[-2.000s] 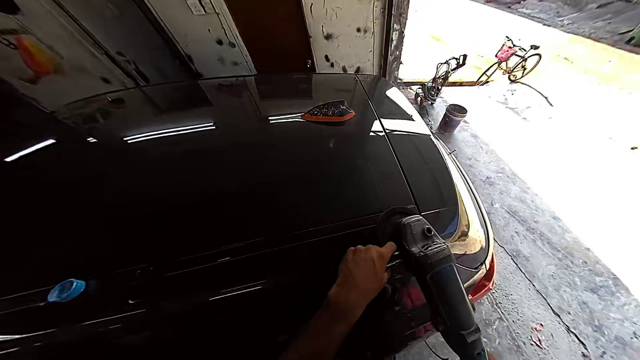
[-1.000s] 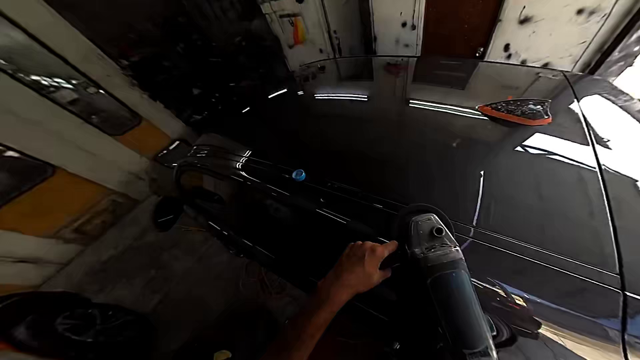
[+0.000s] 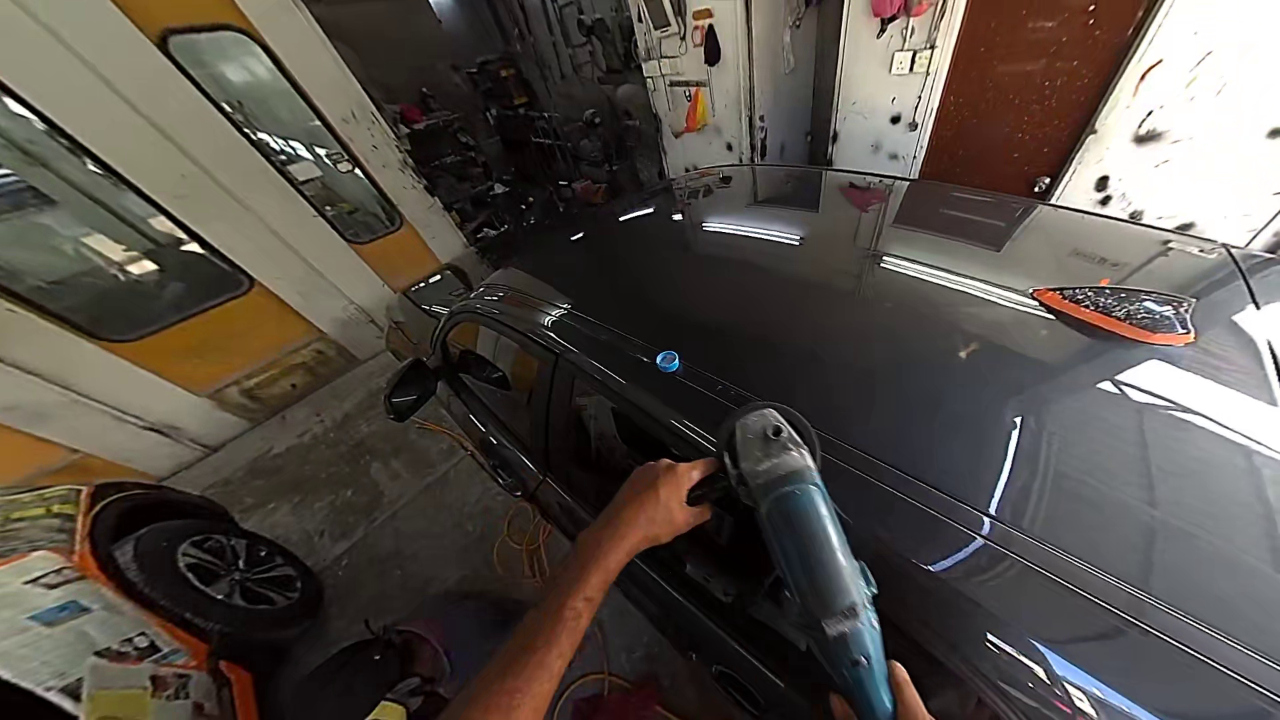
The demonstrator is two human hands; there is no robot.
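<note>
A teal power polisher (image 3: pixel 815 560) with a grey metal head and a round dark pad lies over the edge of the glossy dark car roof (image 3: pixel 800 310). My left hand (image 3: pixel 662 503) is closed on the black side handle at the tool's head. At the bottom edge, my right hand (image 3: pixel 905 695) wraps the rear of the body; only parts of its fingers show. A small blue ring-shaped cap or lid (image 3: pixel 668 361) sits on the roof near its side rail, ahead of the pad. Farther right stands a shark-fin antenna (image 3: pixel 1120 312) with orange masking around its base.
The car's side mirror (image 3: pixel 411 390) juts out at left. An orange hose or cord (image 3: pixel 522 540) lies on the floor below the doors. At lower left are a wheel (image 3: pixel 240 572) and newspaper-covered orange bodywork (image 3: pixel 100 620). White and yellow panels with windows (image 3: pixel 285 135) stand beyond.
The view has swung far to the left, bringing the car's side and the floor into sight. Both hands stay with the polisher, which has moved from the roof's rear corner to along its side edge.
</note>
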